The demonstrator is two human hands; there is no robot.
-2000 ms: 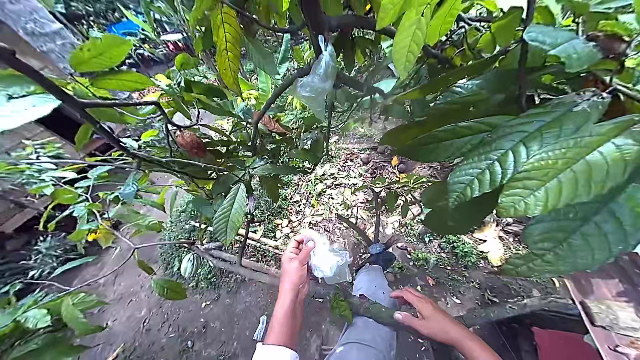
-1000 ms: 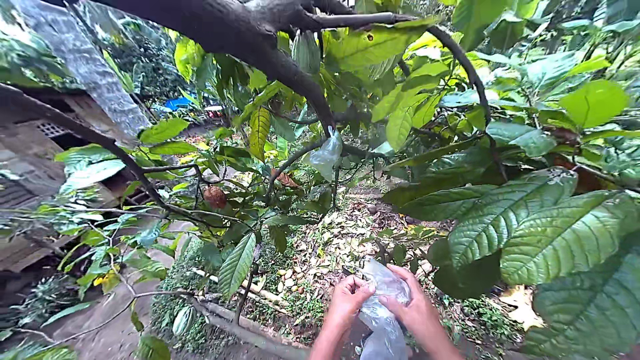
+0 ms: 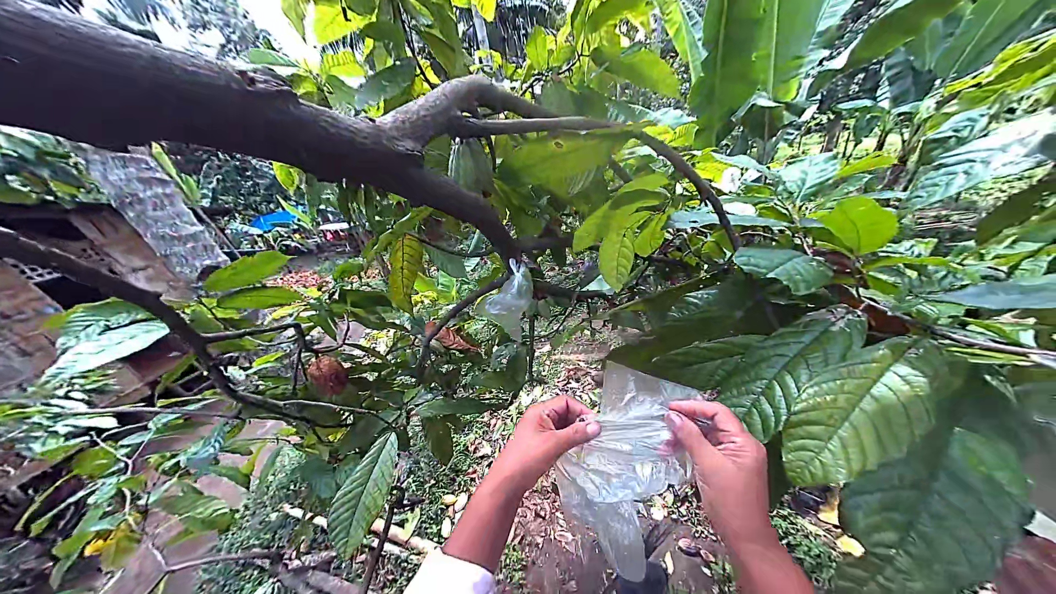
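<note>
A clear thin plastic bag (image 3: 619,470) is stretched between my two hands at the lower middle. My left hand (image 3: 549,437) pinches its left edge between thumb and fingers, and my right hand (image 3: 722,450) pinches the right edge. Part of the bag stands up above my fingers and a longer part hangs down below them. Beyond my hands, another clear plastic bag (image 3: 510,297) hangs from a branch, gathered at its top. A green pod (image 3: 470,167) hangs under the thick branch. To the left, a reddish-brown pod (image 3: 327,375) hangs by a thin branch.
A thick tree branch (image 3: 247,124) crosses the upper left and forks near the middle. Large green leaves (image 3: 858,412) crowd the right side, close to my right hand. A thinner branch (image 3: 107,285) runs along the left. Cut sticks (image 3: 396,536) lie on the leaf-littered ground.
My right hand, apart from the bag two seconds ago, now grips it too. The bag was bunched at my left hand and is now spread between both hands. The view has tilted up.
</note>
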